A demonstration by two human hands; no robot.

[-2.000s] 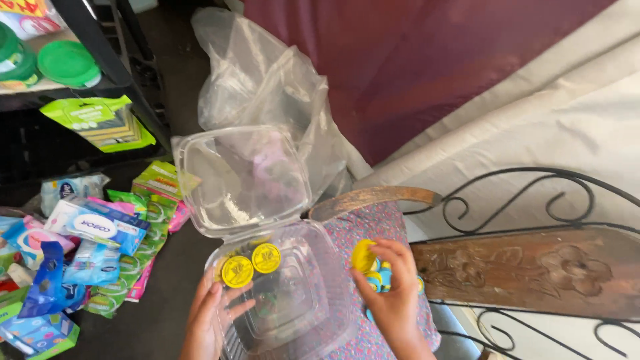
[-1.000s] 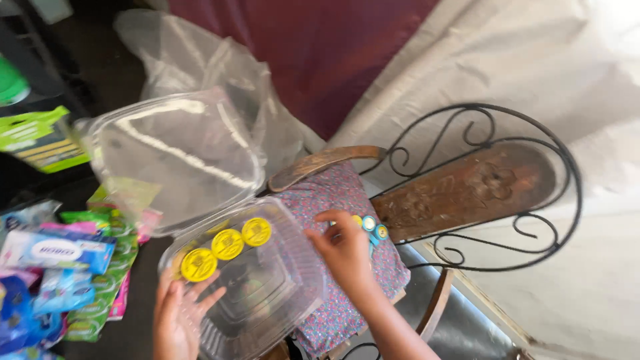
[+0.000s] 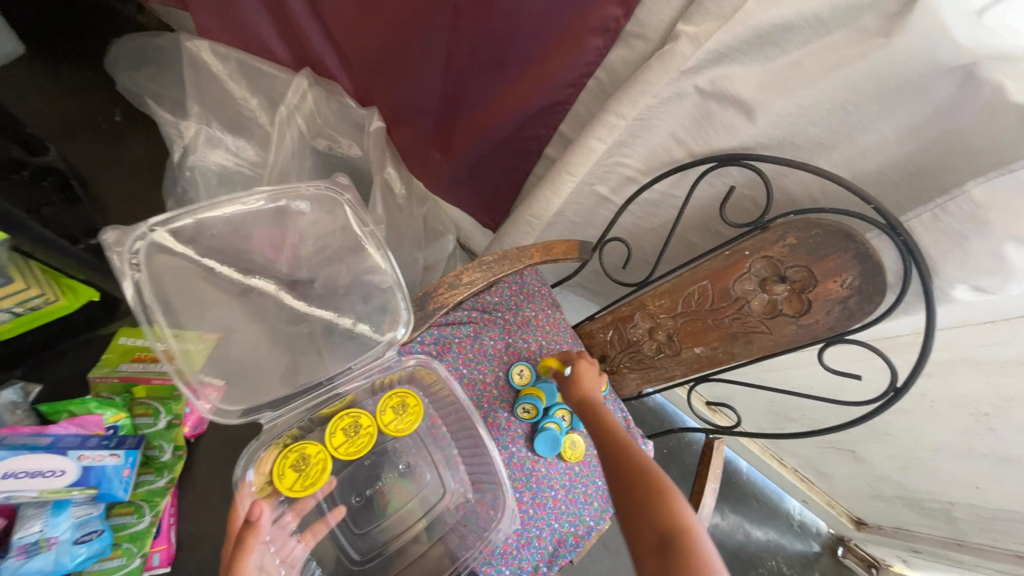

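Note:
A clear plastic clamshell container (image 3: 400,512) lies with its lid (image 3: 272,296) folded back. Three round yellow tins (image 3: 351,436) stand in a row inside, along its hinge side. My left hand (image 3: 280,520) is at the container's near left corner, thumb at the wall and fingers seen through the clear plastic. Over the floral cushion (image 3: 512,320), my right hand (image 3: 582,378) pinches a yellow round tin (image 3: 551,367) at the far edge of a small pile. Blue and yellow round tins (image 3: 548,442) make up that pile, some with a printed face up.
A chair back of black iron scrolls and carved wood (image 3: 744,296) rises at the right, with a wooden armrest (image 3: 496,268) behind the cushion. A clear plastic bag (image 3: 280,120) stands beyond the lid. Coloured packets (image 3: 64,472) lie at the left.
The right hand has moved from beside the container to the pile and now has a yellow tin. Two yellow tins stood in the container two seconds ago, three now. The view has shifted.

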